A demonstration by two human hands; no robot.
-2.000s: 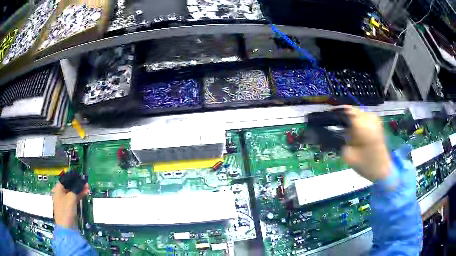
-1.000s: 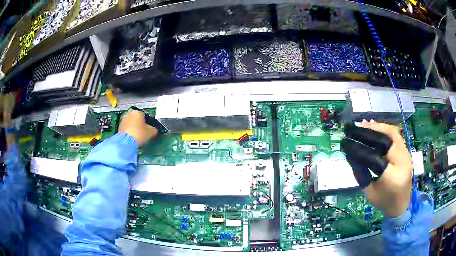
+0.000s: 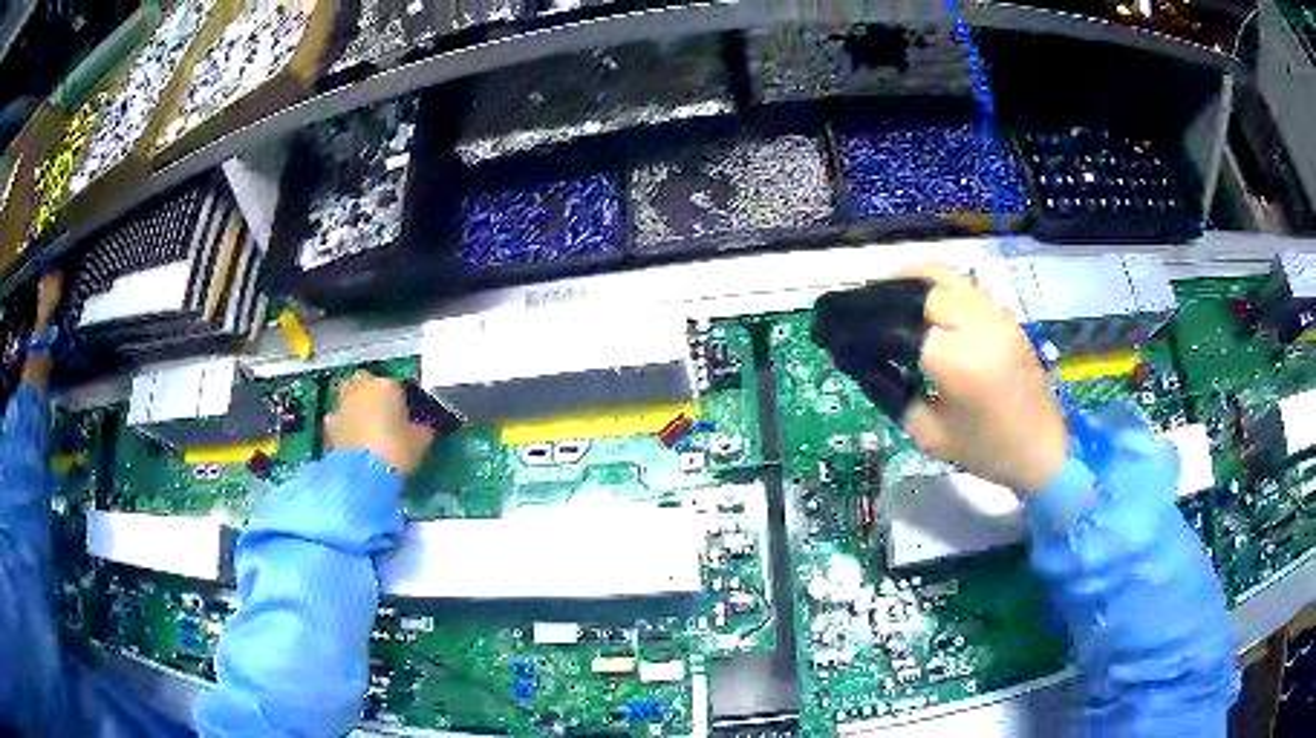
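Observation:
Large green circuit boards (image 3: pixel 606 483) lie side by side in front of me. My left hand (image 3: pixel 378 418) is low over a board, just left of the finned heatsink (image 3: pixel 556 361); black covering shows at its fingertips, and whether it holds a part is hidden. My right hand (image 3: pixel 981 378) is over the upper part of the board to the right, its fingers in black coverings and bent together. I cannot tell whether a part is between them. A long white bar (image 3: pixel 556 555) crosses the middle of the board.
Behind the boards are bins of blue-purple capacitors (image 3: pixel 541 224), pale small components (image 3: pixel 729 188) and dark round parts (image 3: pixel 1104 173). A blue coiled cord (image 3: pixel 984 101) hangs at right. Another person's arm (image 3: pixel 26 461) is at the left edge. Stacked trays (image 3: pixel 159 274) stand upper left.
Since one second ago my right hand has moved left and up over the board. My left hand stays beside the heatsink. The view has shifted slightly. The other person's hand is at the tray stack.

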